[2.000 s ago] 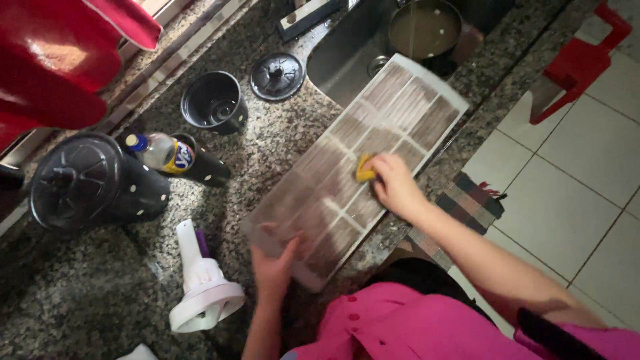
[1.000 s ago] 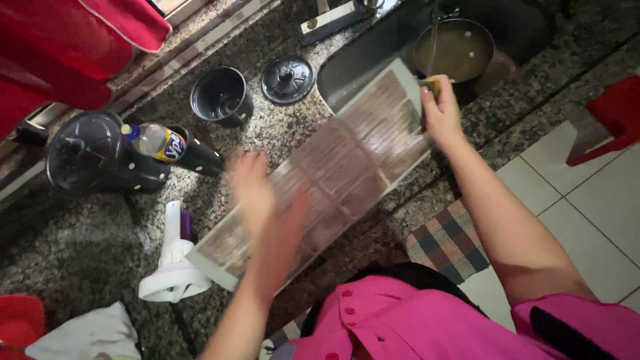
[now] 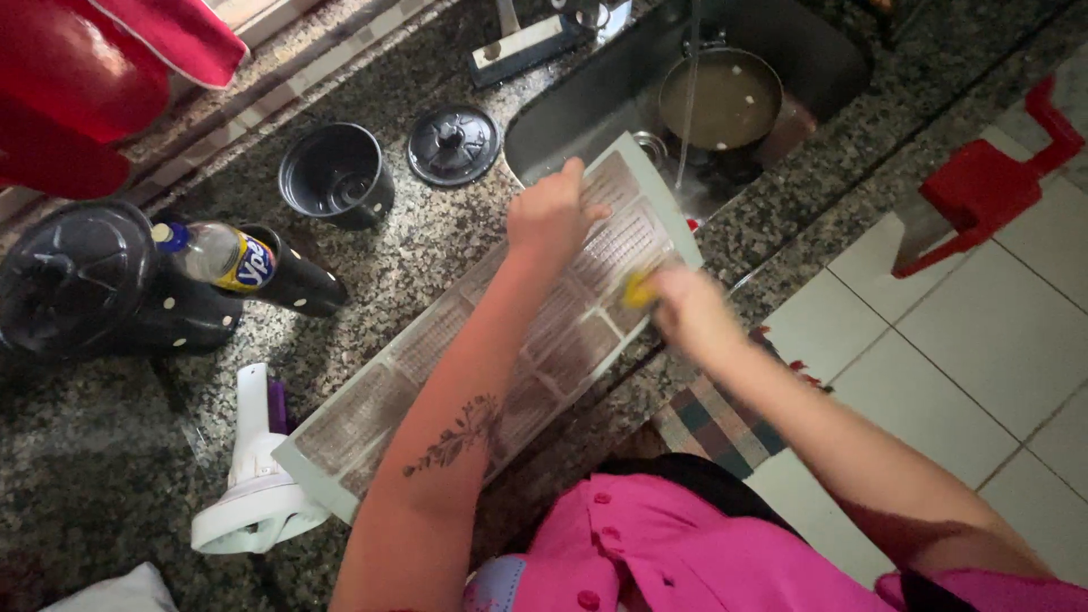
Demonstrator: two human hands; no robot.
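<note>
A long rectangular filter panel [image 3: 425, 331], with a pale frame and dirty mesh, lies slantwise over the granite counter, its upper end at the sink's edge. My left hand [image 3: 557, 212] rests on the panel's upper part and grips its far edge, as far as the view shows. My right hand [image 3: 693, 310], blurred, holds a yellow sponge [image 3: 639, 290] against the mesh near the front edge. Water runs from above into the dark sink [image 3: 586, 119], where a pan of cloudy water [image 3: 721, 98] stands beyond the panel's end.
A black pot [image 3: 336, 174], its lid [image 3: 453, 144], a detergent bottle [image 3: 221, 255] in a black holder and a large lidded black canister [image 3: 76, 272] stand left. A white plastic appliance part [image 3: 259, 476] lies by the panel's lower end. A squeegee [image 3: 527, 47] lies behind the sink.
My left hand has gone from the panel's lower part to its upper part. My right hand, with the sponge, was at the upper corner a second ago and is now lower along the near side.
</note>
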